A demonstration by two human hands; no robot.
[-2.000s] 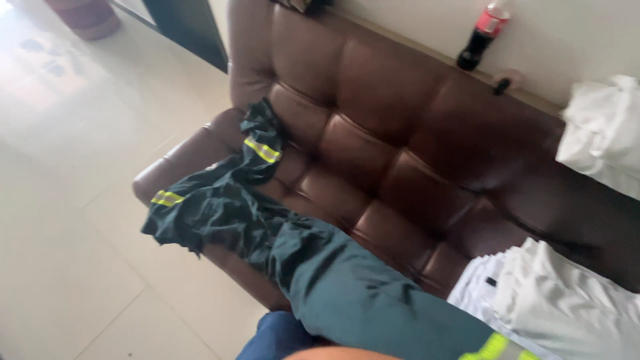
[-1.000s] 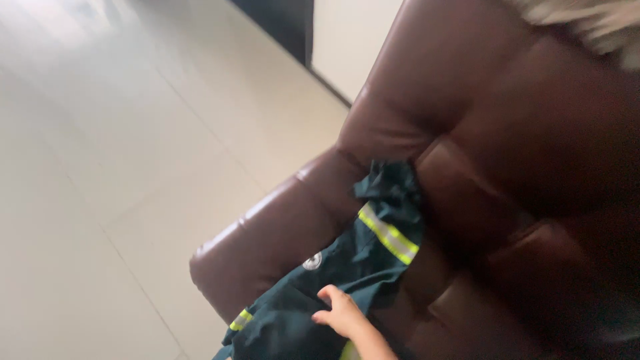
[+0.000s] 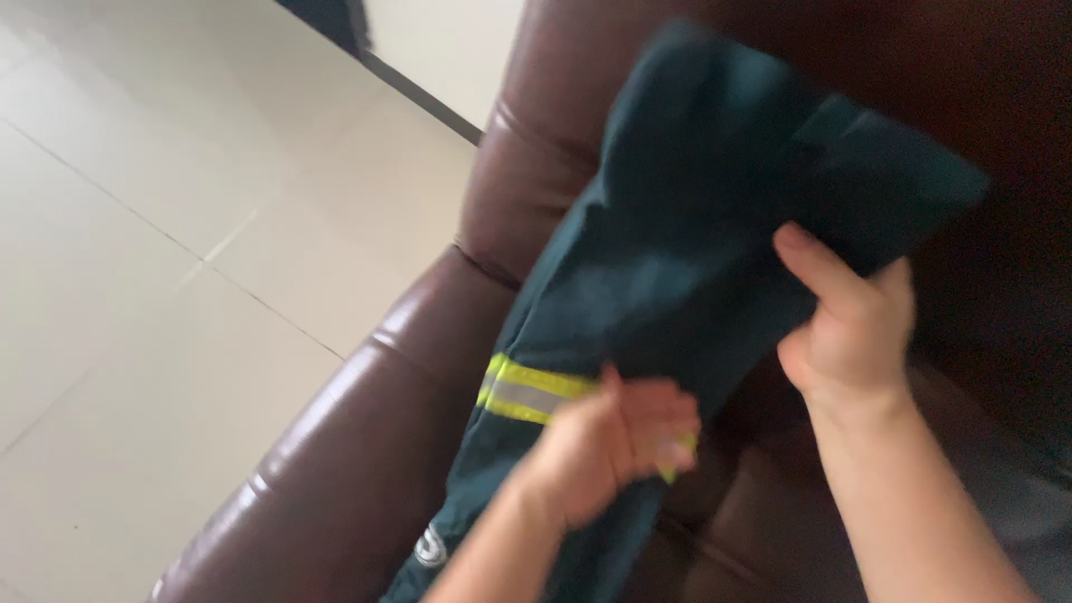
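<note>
A dark green work garment (image 3: 653, 276) with a yellow and silver reflective band (image 3: 532, 394) stretches over the brown tufted leather sofa (image 3: 335, 435). It shows a white round emblem near the bottom of the view. My right hand (image 3: 854, 318) grips the garment's right edge, thumb on top and the other fingers underneath. Over the band lies my left hand (image 3: 624, 435), palm up and fingers spread, blurred by motion; it holds nothing that I can see. The far end of the cloth, at the upper right, is also blurred.
The sofa's padded arm runs diagonally up from the lower left, and its backrest rises behind the garment. Pale floor tiles (image 3: 167, 335) lie to the left. A white wall with a dark baseboard (image 3: 427, 100) meets the sofa at the top.
Both hands are now at the garment, where one hand reached over it a second ago. The part that lay crumpled near the sofa's corner is now spread out and held. The view has moved closer.
</note>
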